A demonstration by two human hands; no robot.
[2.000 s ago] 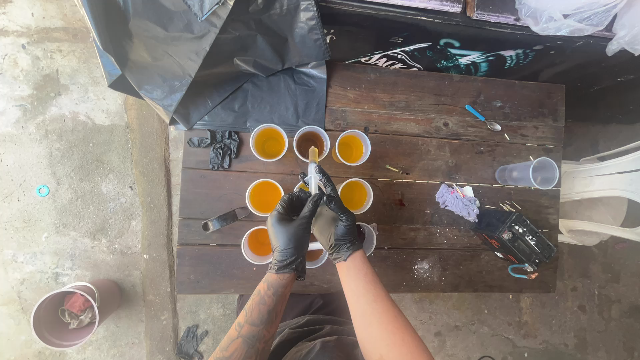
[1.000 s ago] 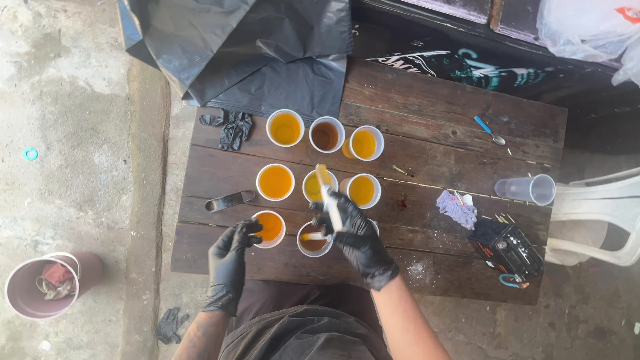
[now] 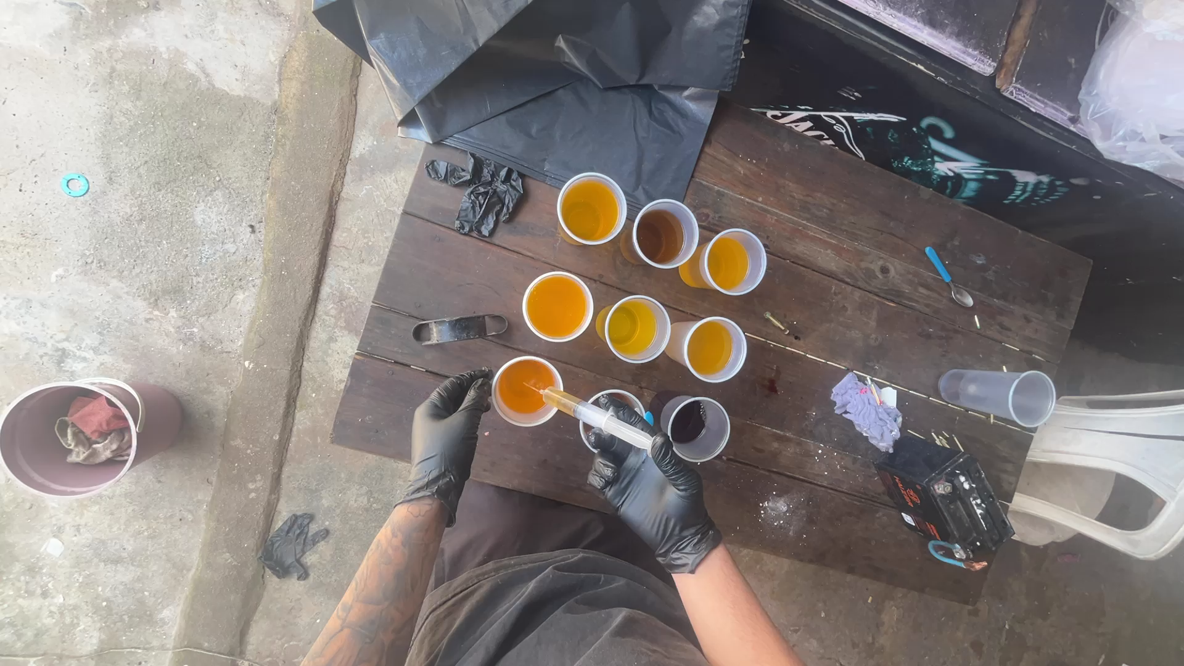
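Black gloves cover both hands. My right hand (image 3: 652, 490) grips a clear plastic syringe (image 3: 597, 418) with yellowish liquid in it; its tip points left, over a plastic cup of orange liquid (image 3: 521, 403). At that cup's left side is my left hand (image 3: 450, 430), fingertips together close to the rim; whether they hold anything small is unclear. Just behind the syringe stands a partly hidden cup (image 3: 614, 403), with a cup of dark liquid (image 3: 689, 421) to its right. Farther up are rows of cups with yellow, orange and brown liquid, among them a brown one (image 3: 660, 235).
On the wooden table (image 3: 823, 462) lie crumpled black gloves (image 3: 483, 192), a black band (image 3: 460, 329), a blue-handled spoon (image 3: 949, 277), a purple cloth (image 3: 867, 410), a tipped clear cup (image 3: 997, 396) and a black battery (image 3: 945, 499). A bucket (image 3: 69, 439) stands left, a white chair (image 3: 1110, 462) right.
My hands, together on the syringe two seconds ago, are now apart. The syringe has moved from above the middle cups to the near left orange cup. The view has shifted and turned.
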